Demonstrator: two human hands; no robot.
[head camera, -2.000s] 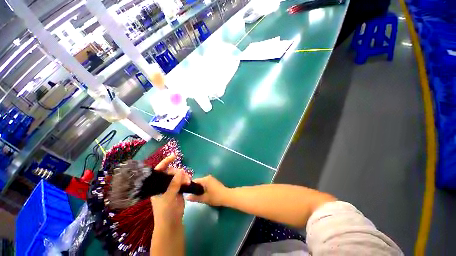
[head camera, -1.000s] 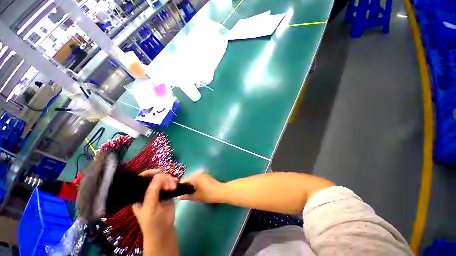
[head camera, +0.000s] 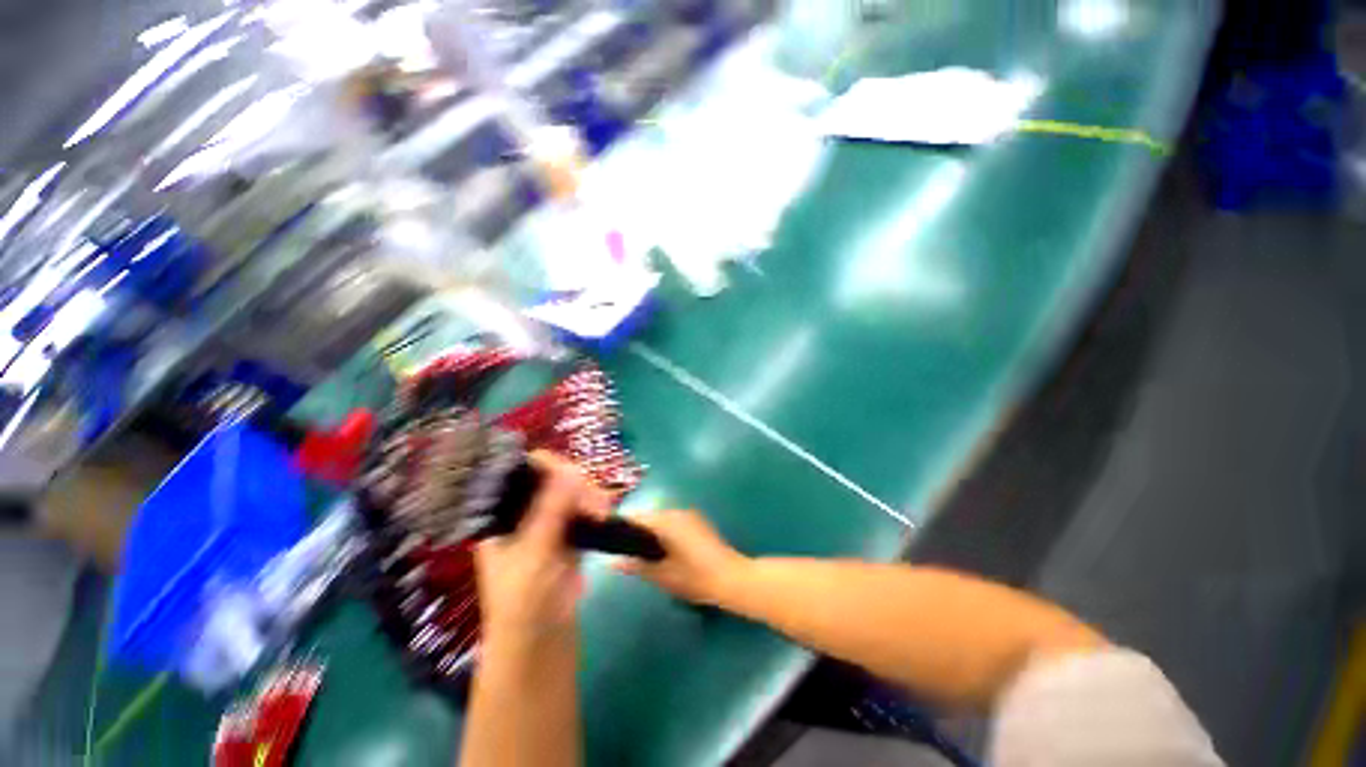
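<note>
The view is blurred. My left hand (head camera: 536, 543) and my right hand (head camera: 686, 558) are shut on a thick black wire bundle (head camera: 611, 537), left hand around its middle, right hand at its right end. The bundle's silvery-brown splayed end points left, over the part-built harnesses (head camera: 435, 599). Those harnesses are a fan of red and black wires on the green bench, with pale tips showing at the upper right and lower left. My hands and the bundle hide part of the pile.
A blue bin (head camera: 210, 525) and clear plastic bag (head camera: 240, 629) lie left. A red bundle (head camera: 270, 719) is lower left. A red-and-black object (head camera: 337, 447) stands behind the bin. A blue tray (head camera: 607, 318) and white sheets (head camera: 929, 108) are farther along the bench (head camera: 779, 375).
The view has swung left and blurred, bringing the red bundle at lower left into sight. Both hands still hold the black bundle, and its splayed end now looks rounder than one second ago.
</note>
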